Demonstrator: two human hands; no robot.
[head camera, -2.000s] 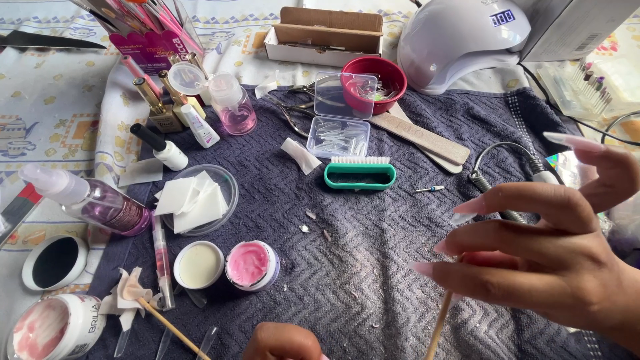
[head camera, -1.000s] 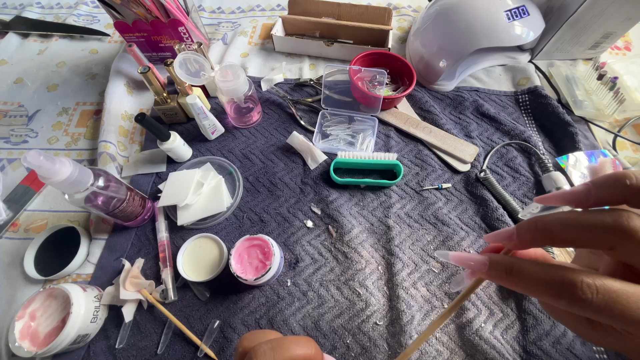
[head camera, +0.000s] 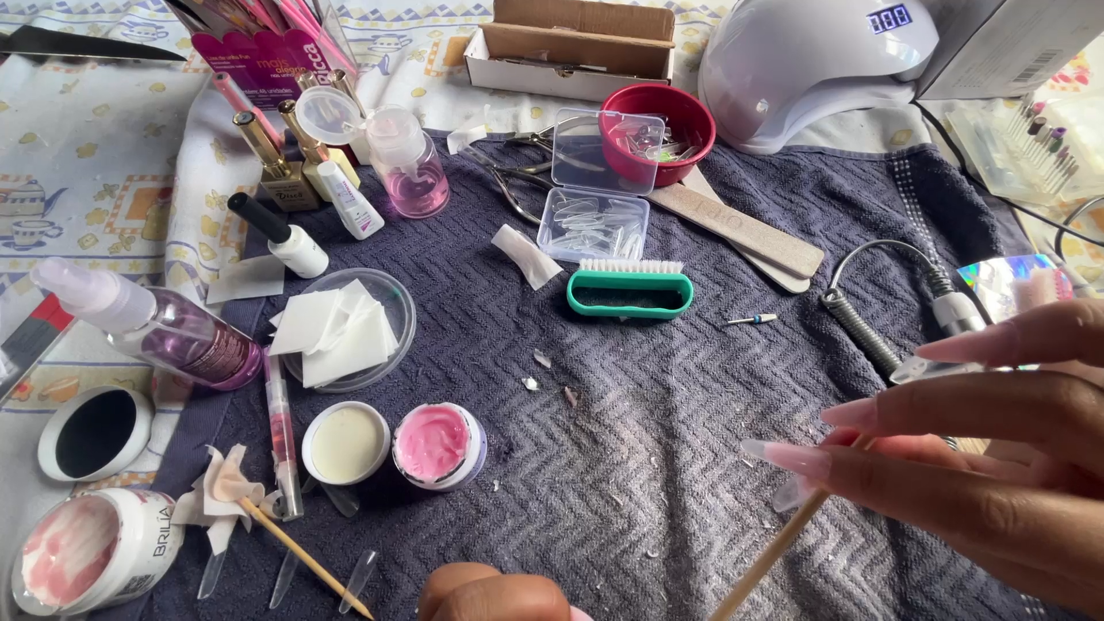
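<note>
My right hand (head camera: 975, 448), with long pale pink nails, reaches in from the right edge over a dark blue towel (head camera: 586, 483). A thin wooden stick (head camera: 768, 552) runs from its fingers down to the bottom edge; how the fingers grip it is partly hidden. A clear nail tip (head camera: 792, 494) shows beside those fingers. My left hand (head camera: 496, 595) shows only curled knuckles at the bottom edge; whether it holds anything is hidden. Left of it lie another wooden stick (head camera: 302, 554) and several clear nail tips (head camera: 358, 580). An open jar of pink gel (head camera: 438, 444) stands beside a cream-filled jar (head camera: 345, 442).
A green-backed nail brush (head camera: 630, 293), an open box of clear tips (head camera: 595, 226), nail files (head camera: 742, 228) and a red bowl (head camera: 694, 164) lie ahead. A white nail lamp (head camera: 802, 78) stands behind. Bottles, including a purple spray bottle (head camera: 194, 341), stand left. A coiled cable (head camera: 867, 336) lies right.
My right hand has moved to the right and lower in view, the stick slanting more. My left knuckles remain at the bottom edge.
</note>
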